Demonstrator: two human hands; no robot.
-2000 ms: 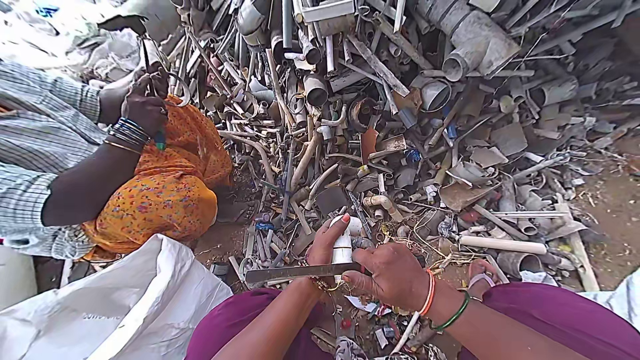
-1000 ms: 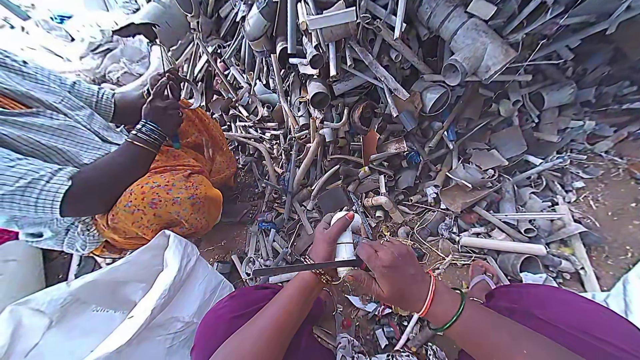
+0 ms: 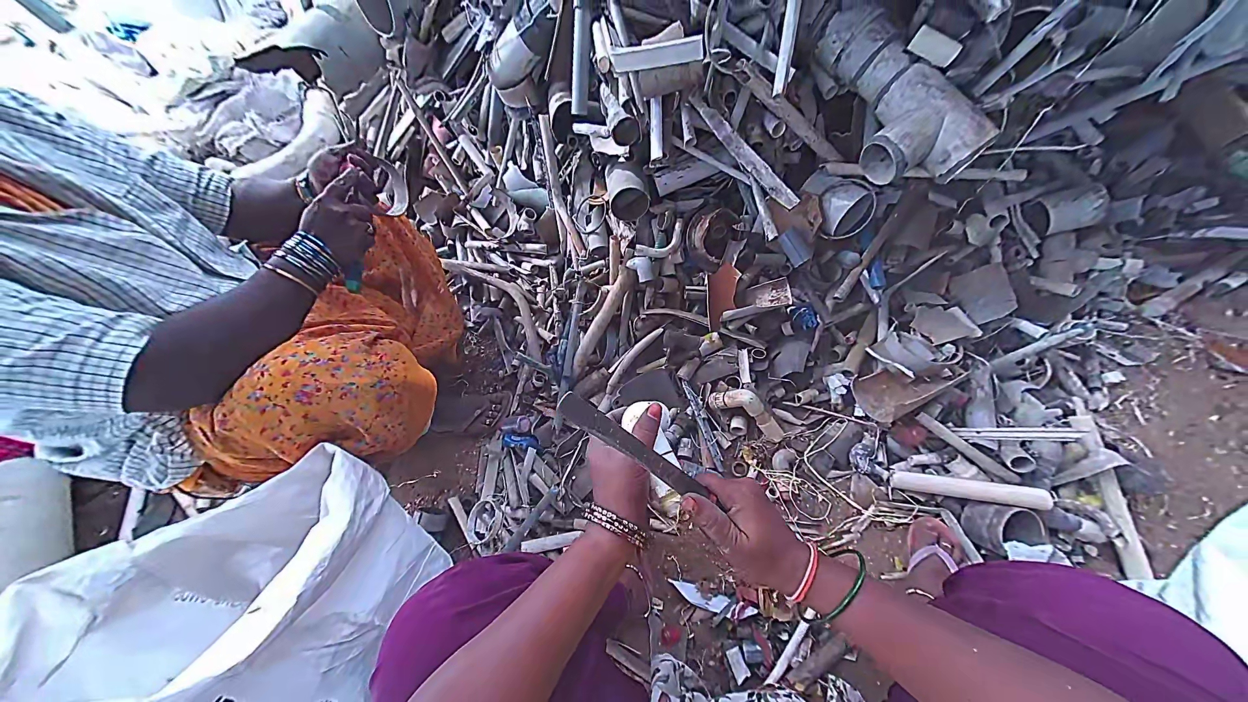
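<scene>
My left hand point(image 3: 620, 480) grips a white plastic pipe fitting point(image 3: 665, 450), its thumb along the near side of the piece. In my right hand point(image 3: 746, 526) is the handle end of a flat dark metal blade point(image 3: 624, 444). The blade slants up to the left, across the front of the fitting and over my left fingers; whether it touches the fitting I cannot tell. Beyond both hands lies a large heap of scrap plastic pipes and fittings point(image 3: 614, 292). A curved beige pipe elbow point(image 3: 749, 405) rests just past the fitting.
At the left sits a co-worker in a checked shirt, whose hands point(image 3: 341, 214) hold something curved. A white woven sack point(image 3: 224, 575) lies at my left, and another white sack point(image 3: 1209, 565) is at the right edge. A pale pipe point(image 3: 970, 489) lies near my foot.
The blade, earlier nearly level and low across the fitting, now slants with its far end raised to the left. The co-worker's hands have shifted, and a curved piece shows there.
</scene>
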